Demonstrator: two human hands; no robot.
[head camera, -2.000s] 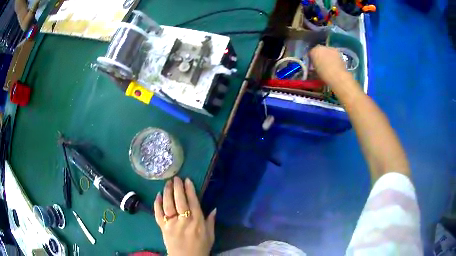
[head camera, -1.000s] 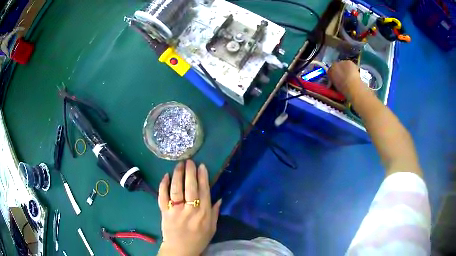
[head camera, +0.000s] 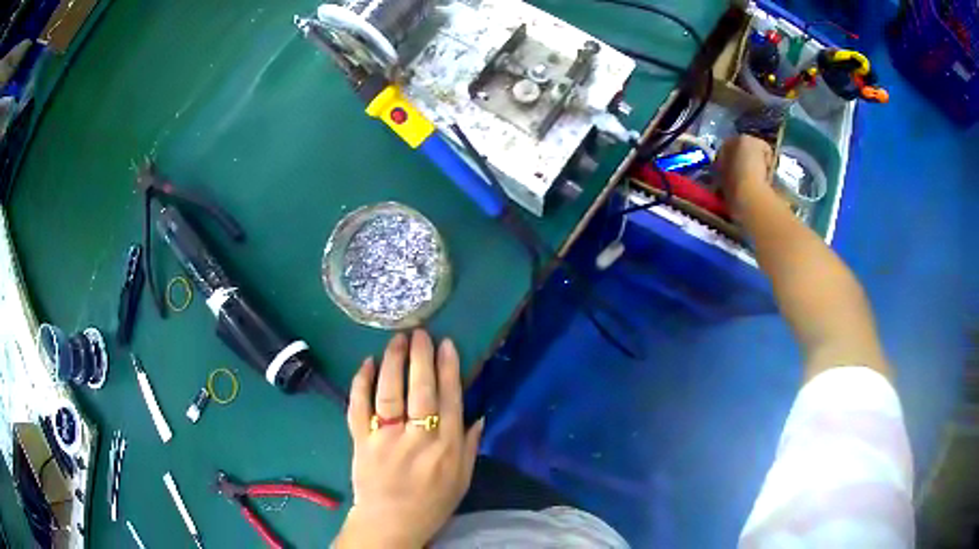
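My right hand (head camera: 746, 172) is down inside the blue-white parts tray (head camera: 711, 227) at the upper right; its fingertips are hidden, so I cannot tell what it touches. A blue shiny item (head camera: 683, 161) and a red item (head camera: 687, 191) lie in the tray beside it. My left hand (head camera: 413, 434) lies palm down on the green mat at the bench edge, fingers nearly together, holding nothing visible. Its fingertips are just below the round dish of silvery bits (head camera: 389, 266).
The soldering iron (head camera: 462, 172) rests by its white stand (head camera: 542, 172). A black electric screwdriver (head camera: 249, 327), black-handled cutters (head camera: 199, 198), red-handled side cutters (head camera: 285, 492), a craft knife (head camera: 151, 399) and rubber bands (head camera: 222, 386) lie on the mat.
The view has shifted, showing more of the bench's near side and the red-handled cutters. My right hand stays in the tray, moved slightly within it. My left hand stays below the dish.
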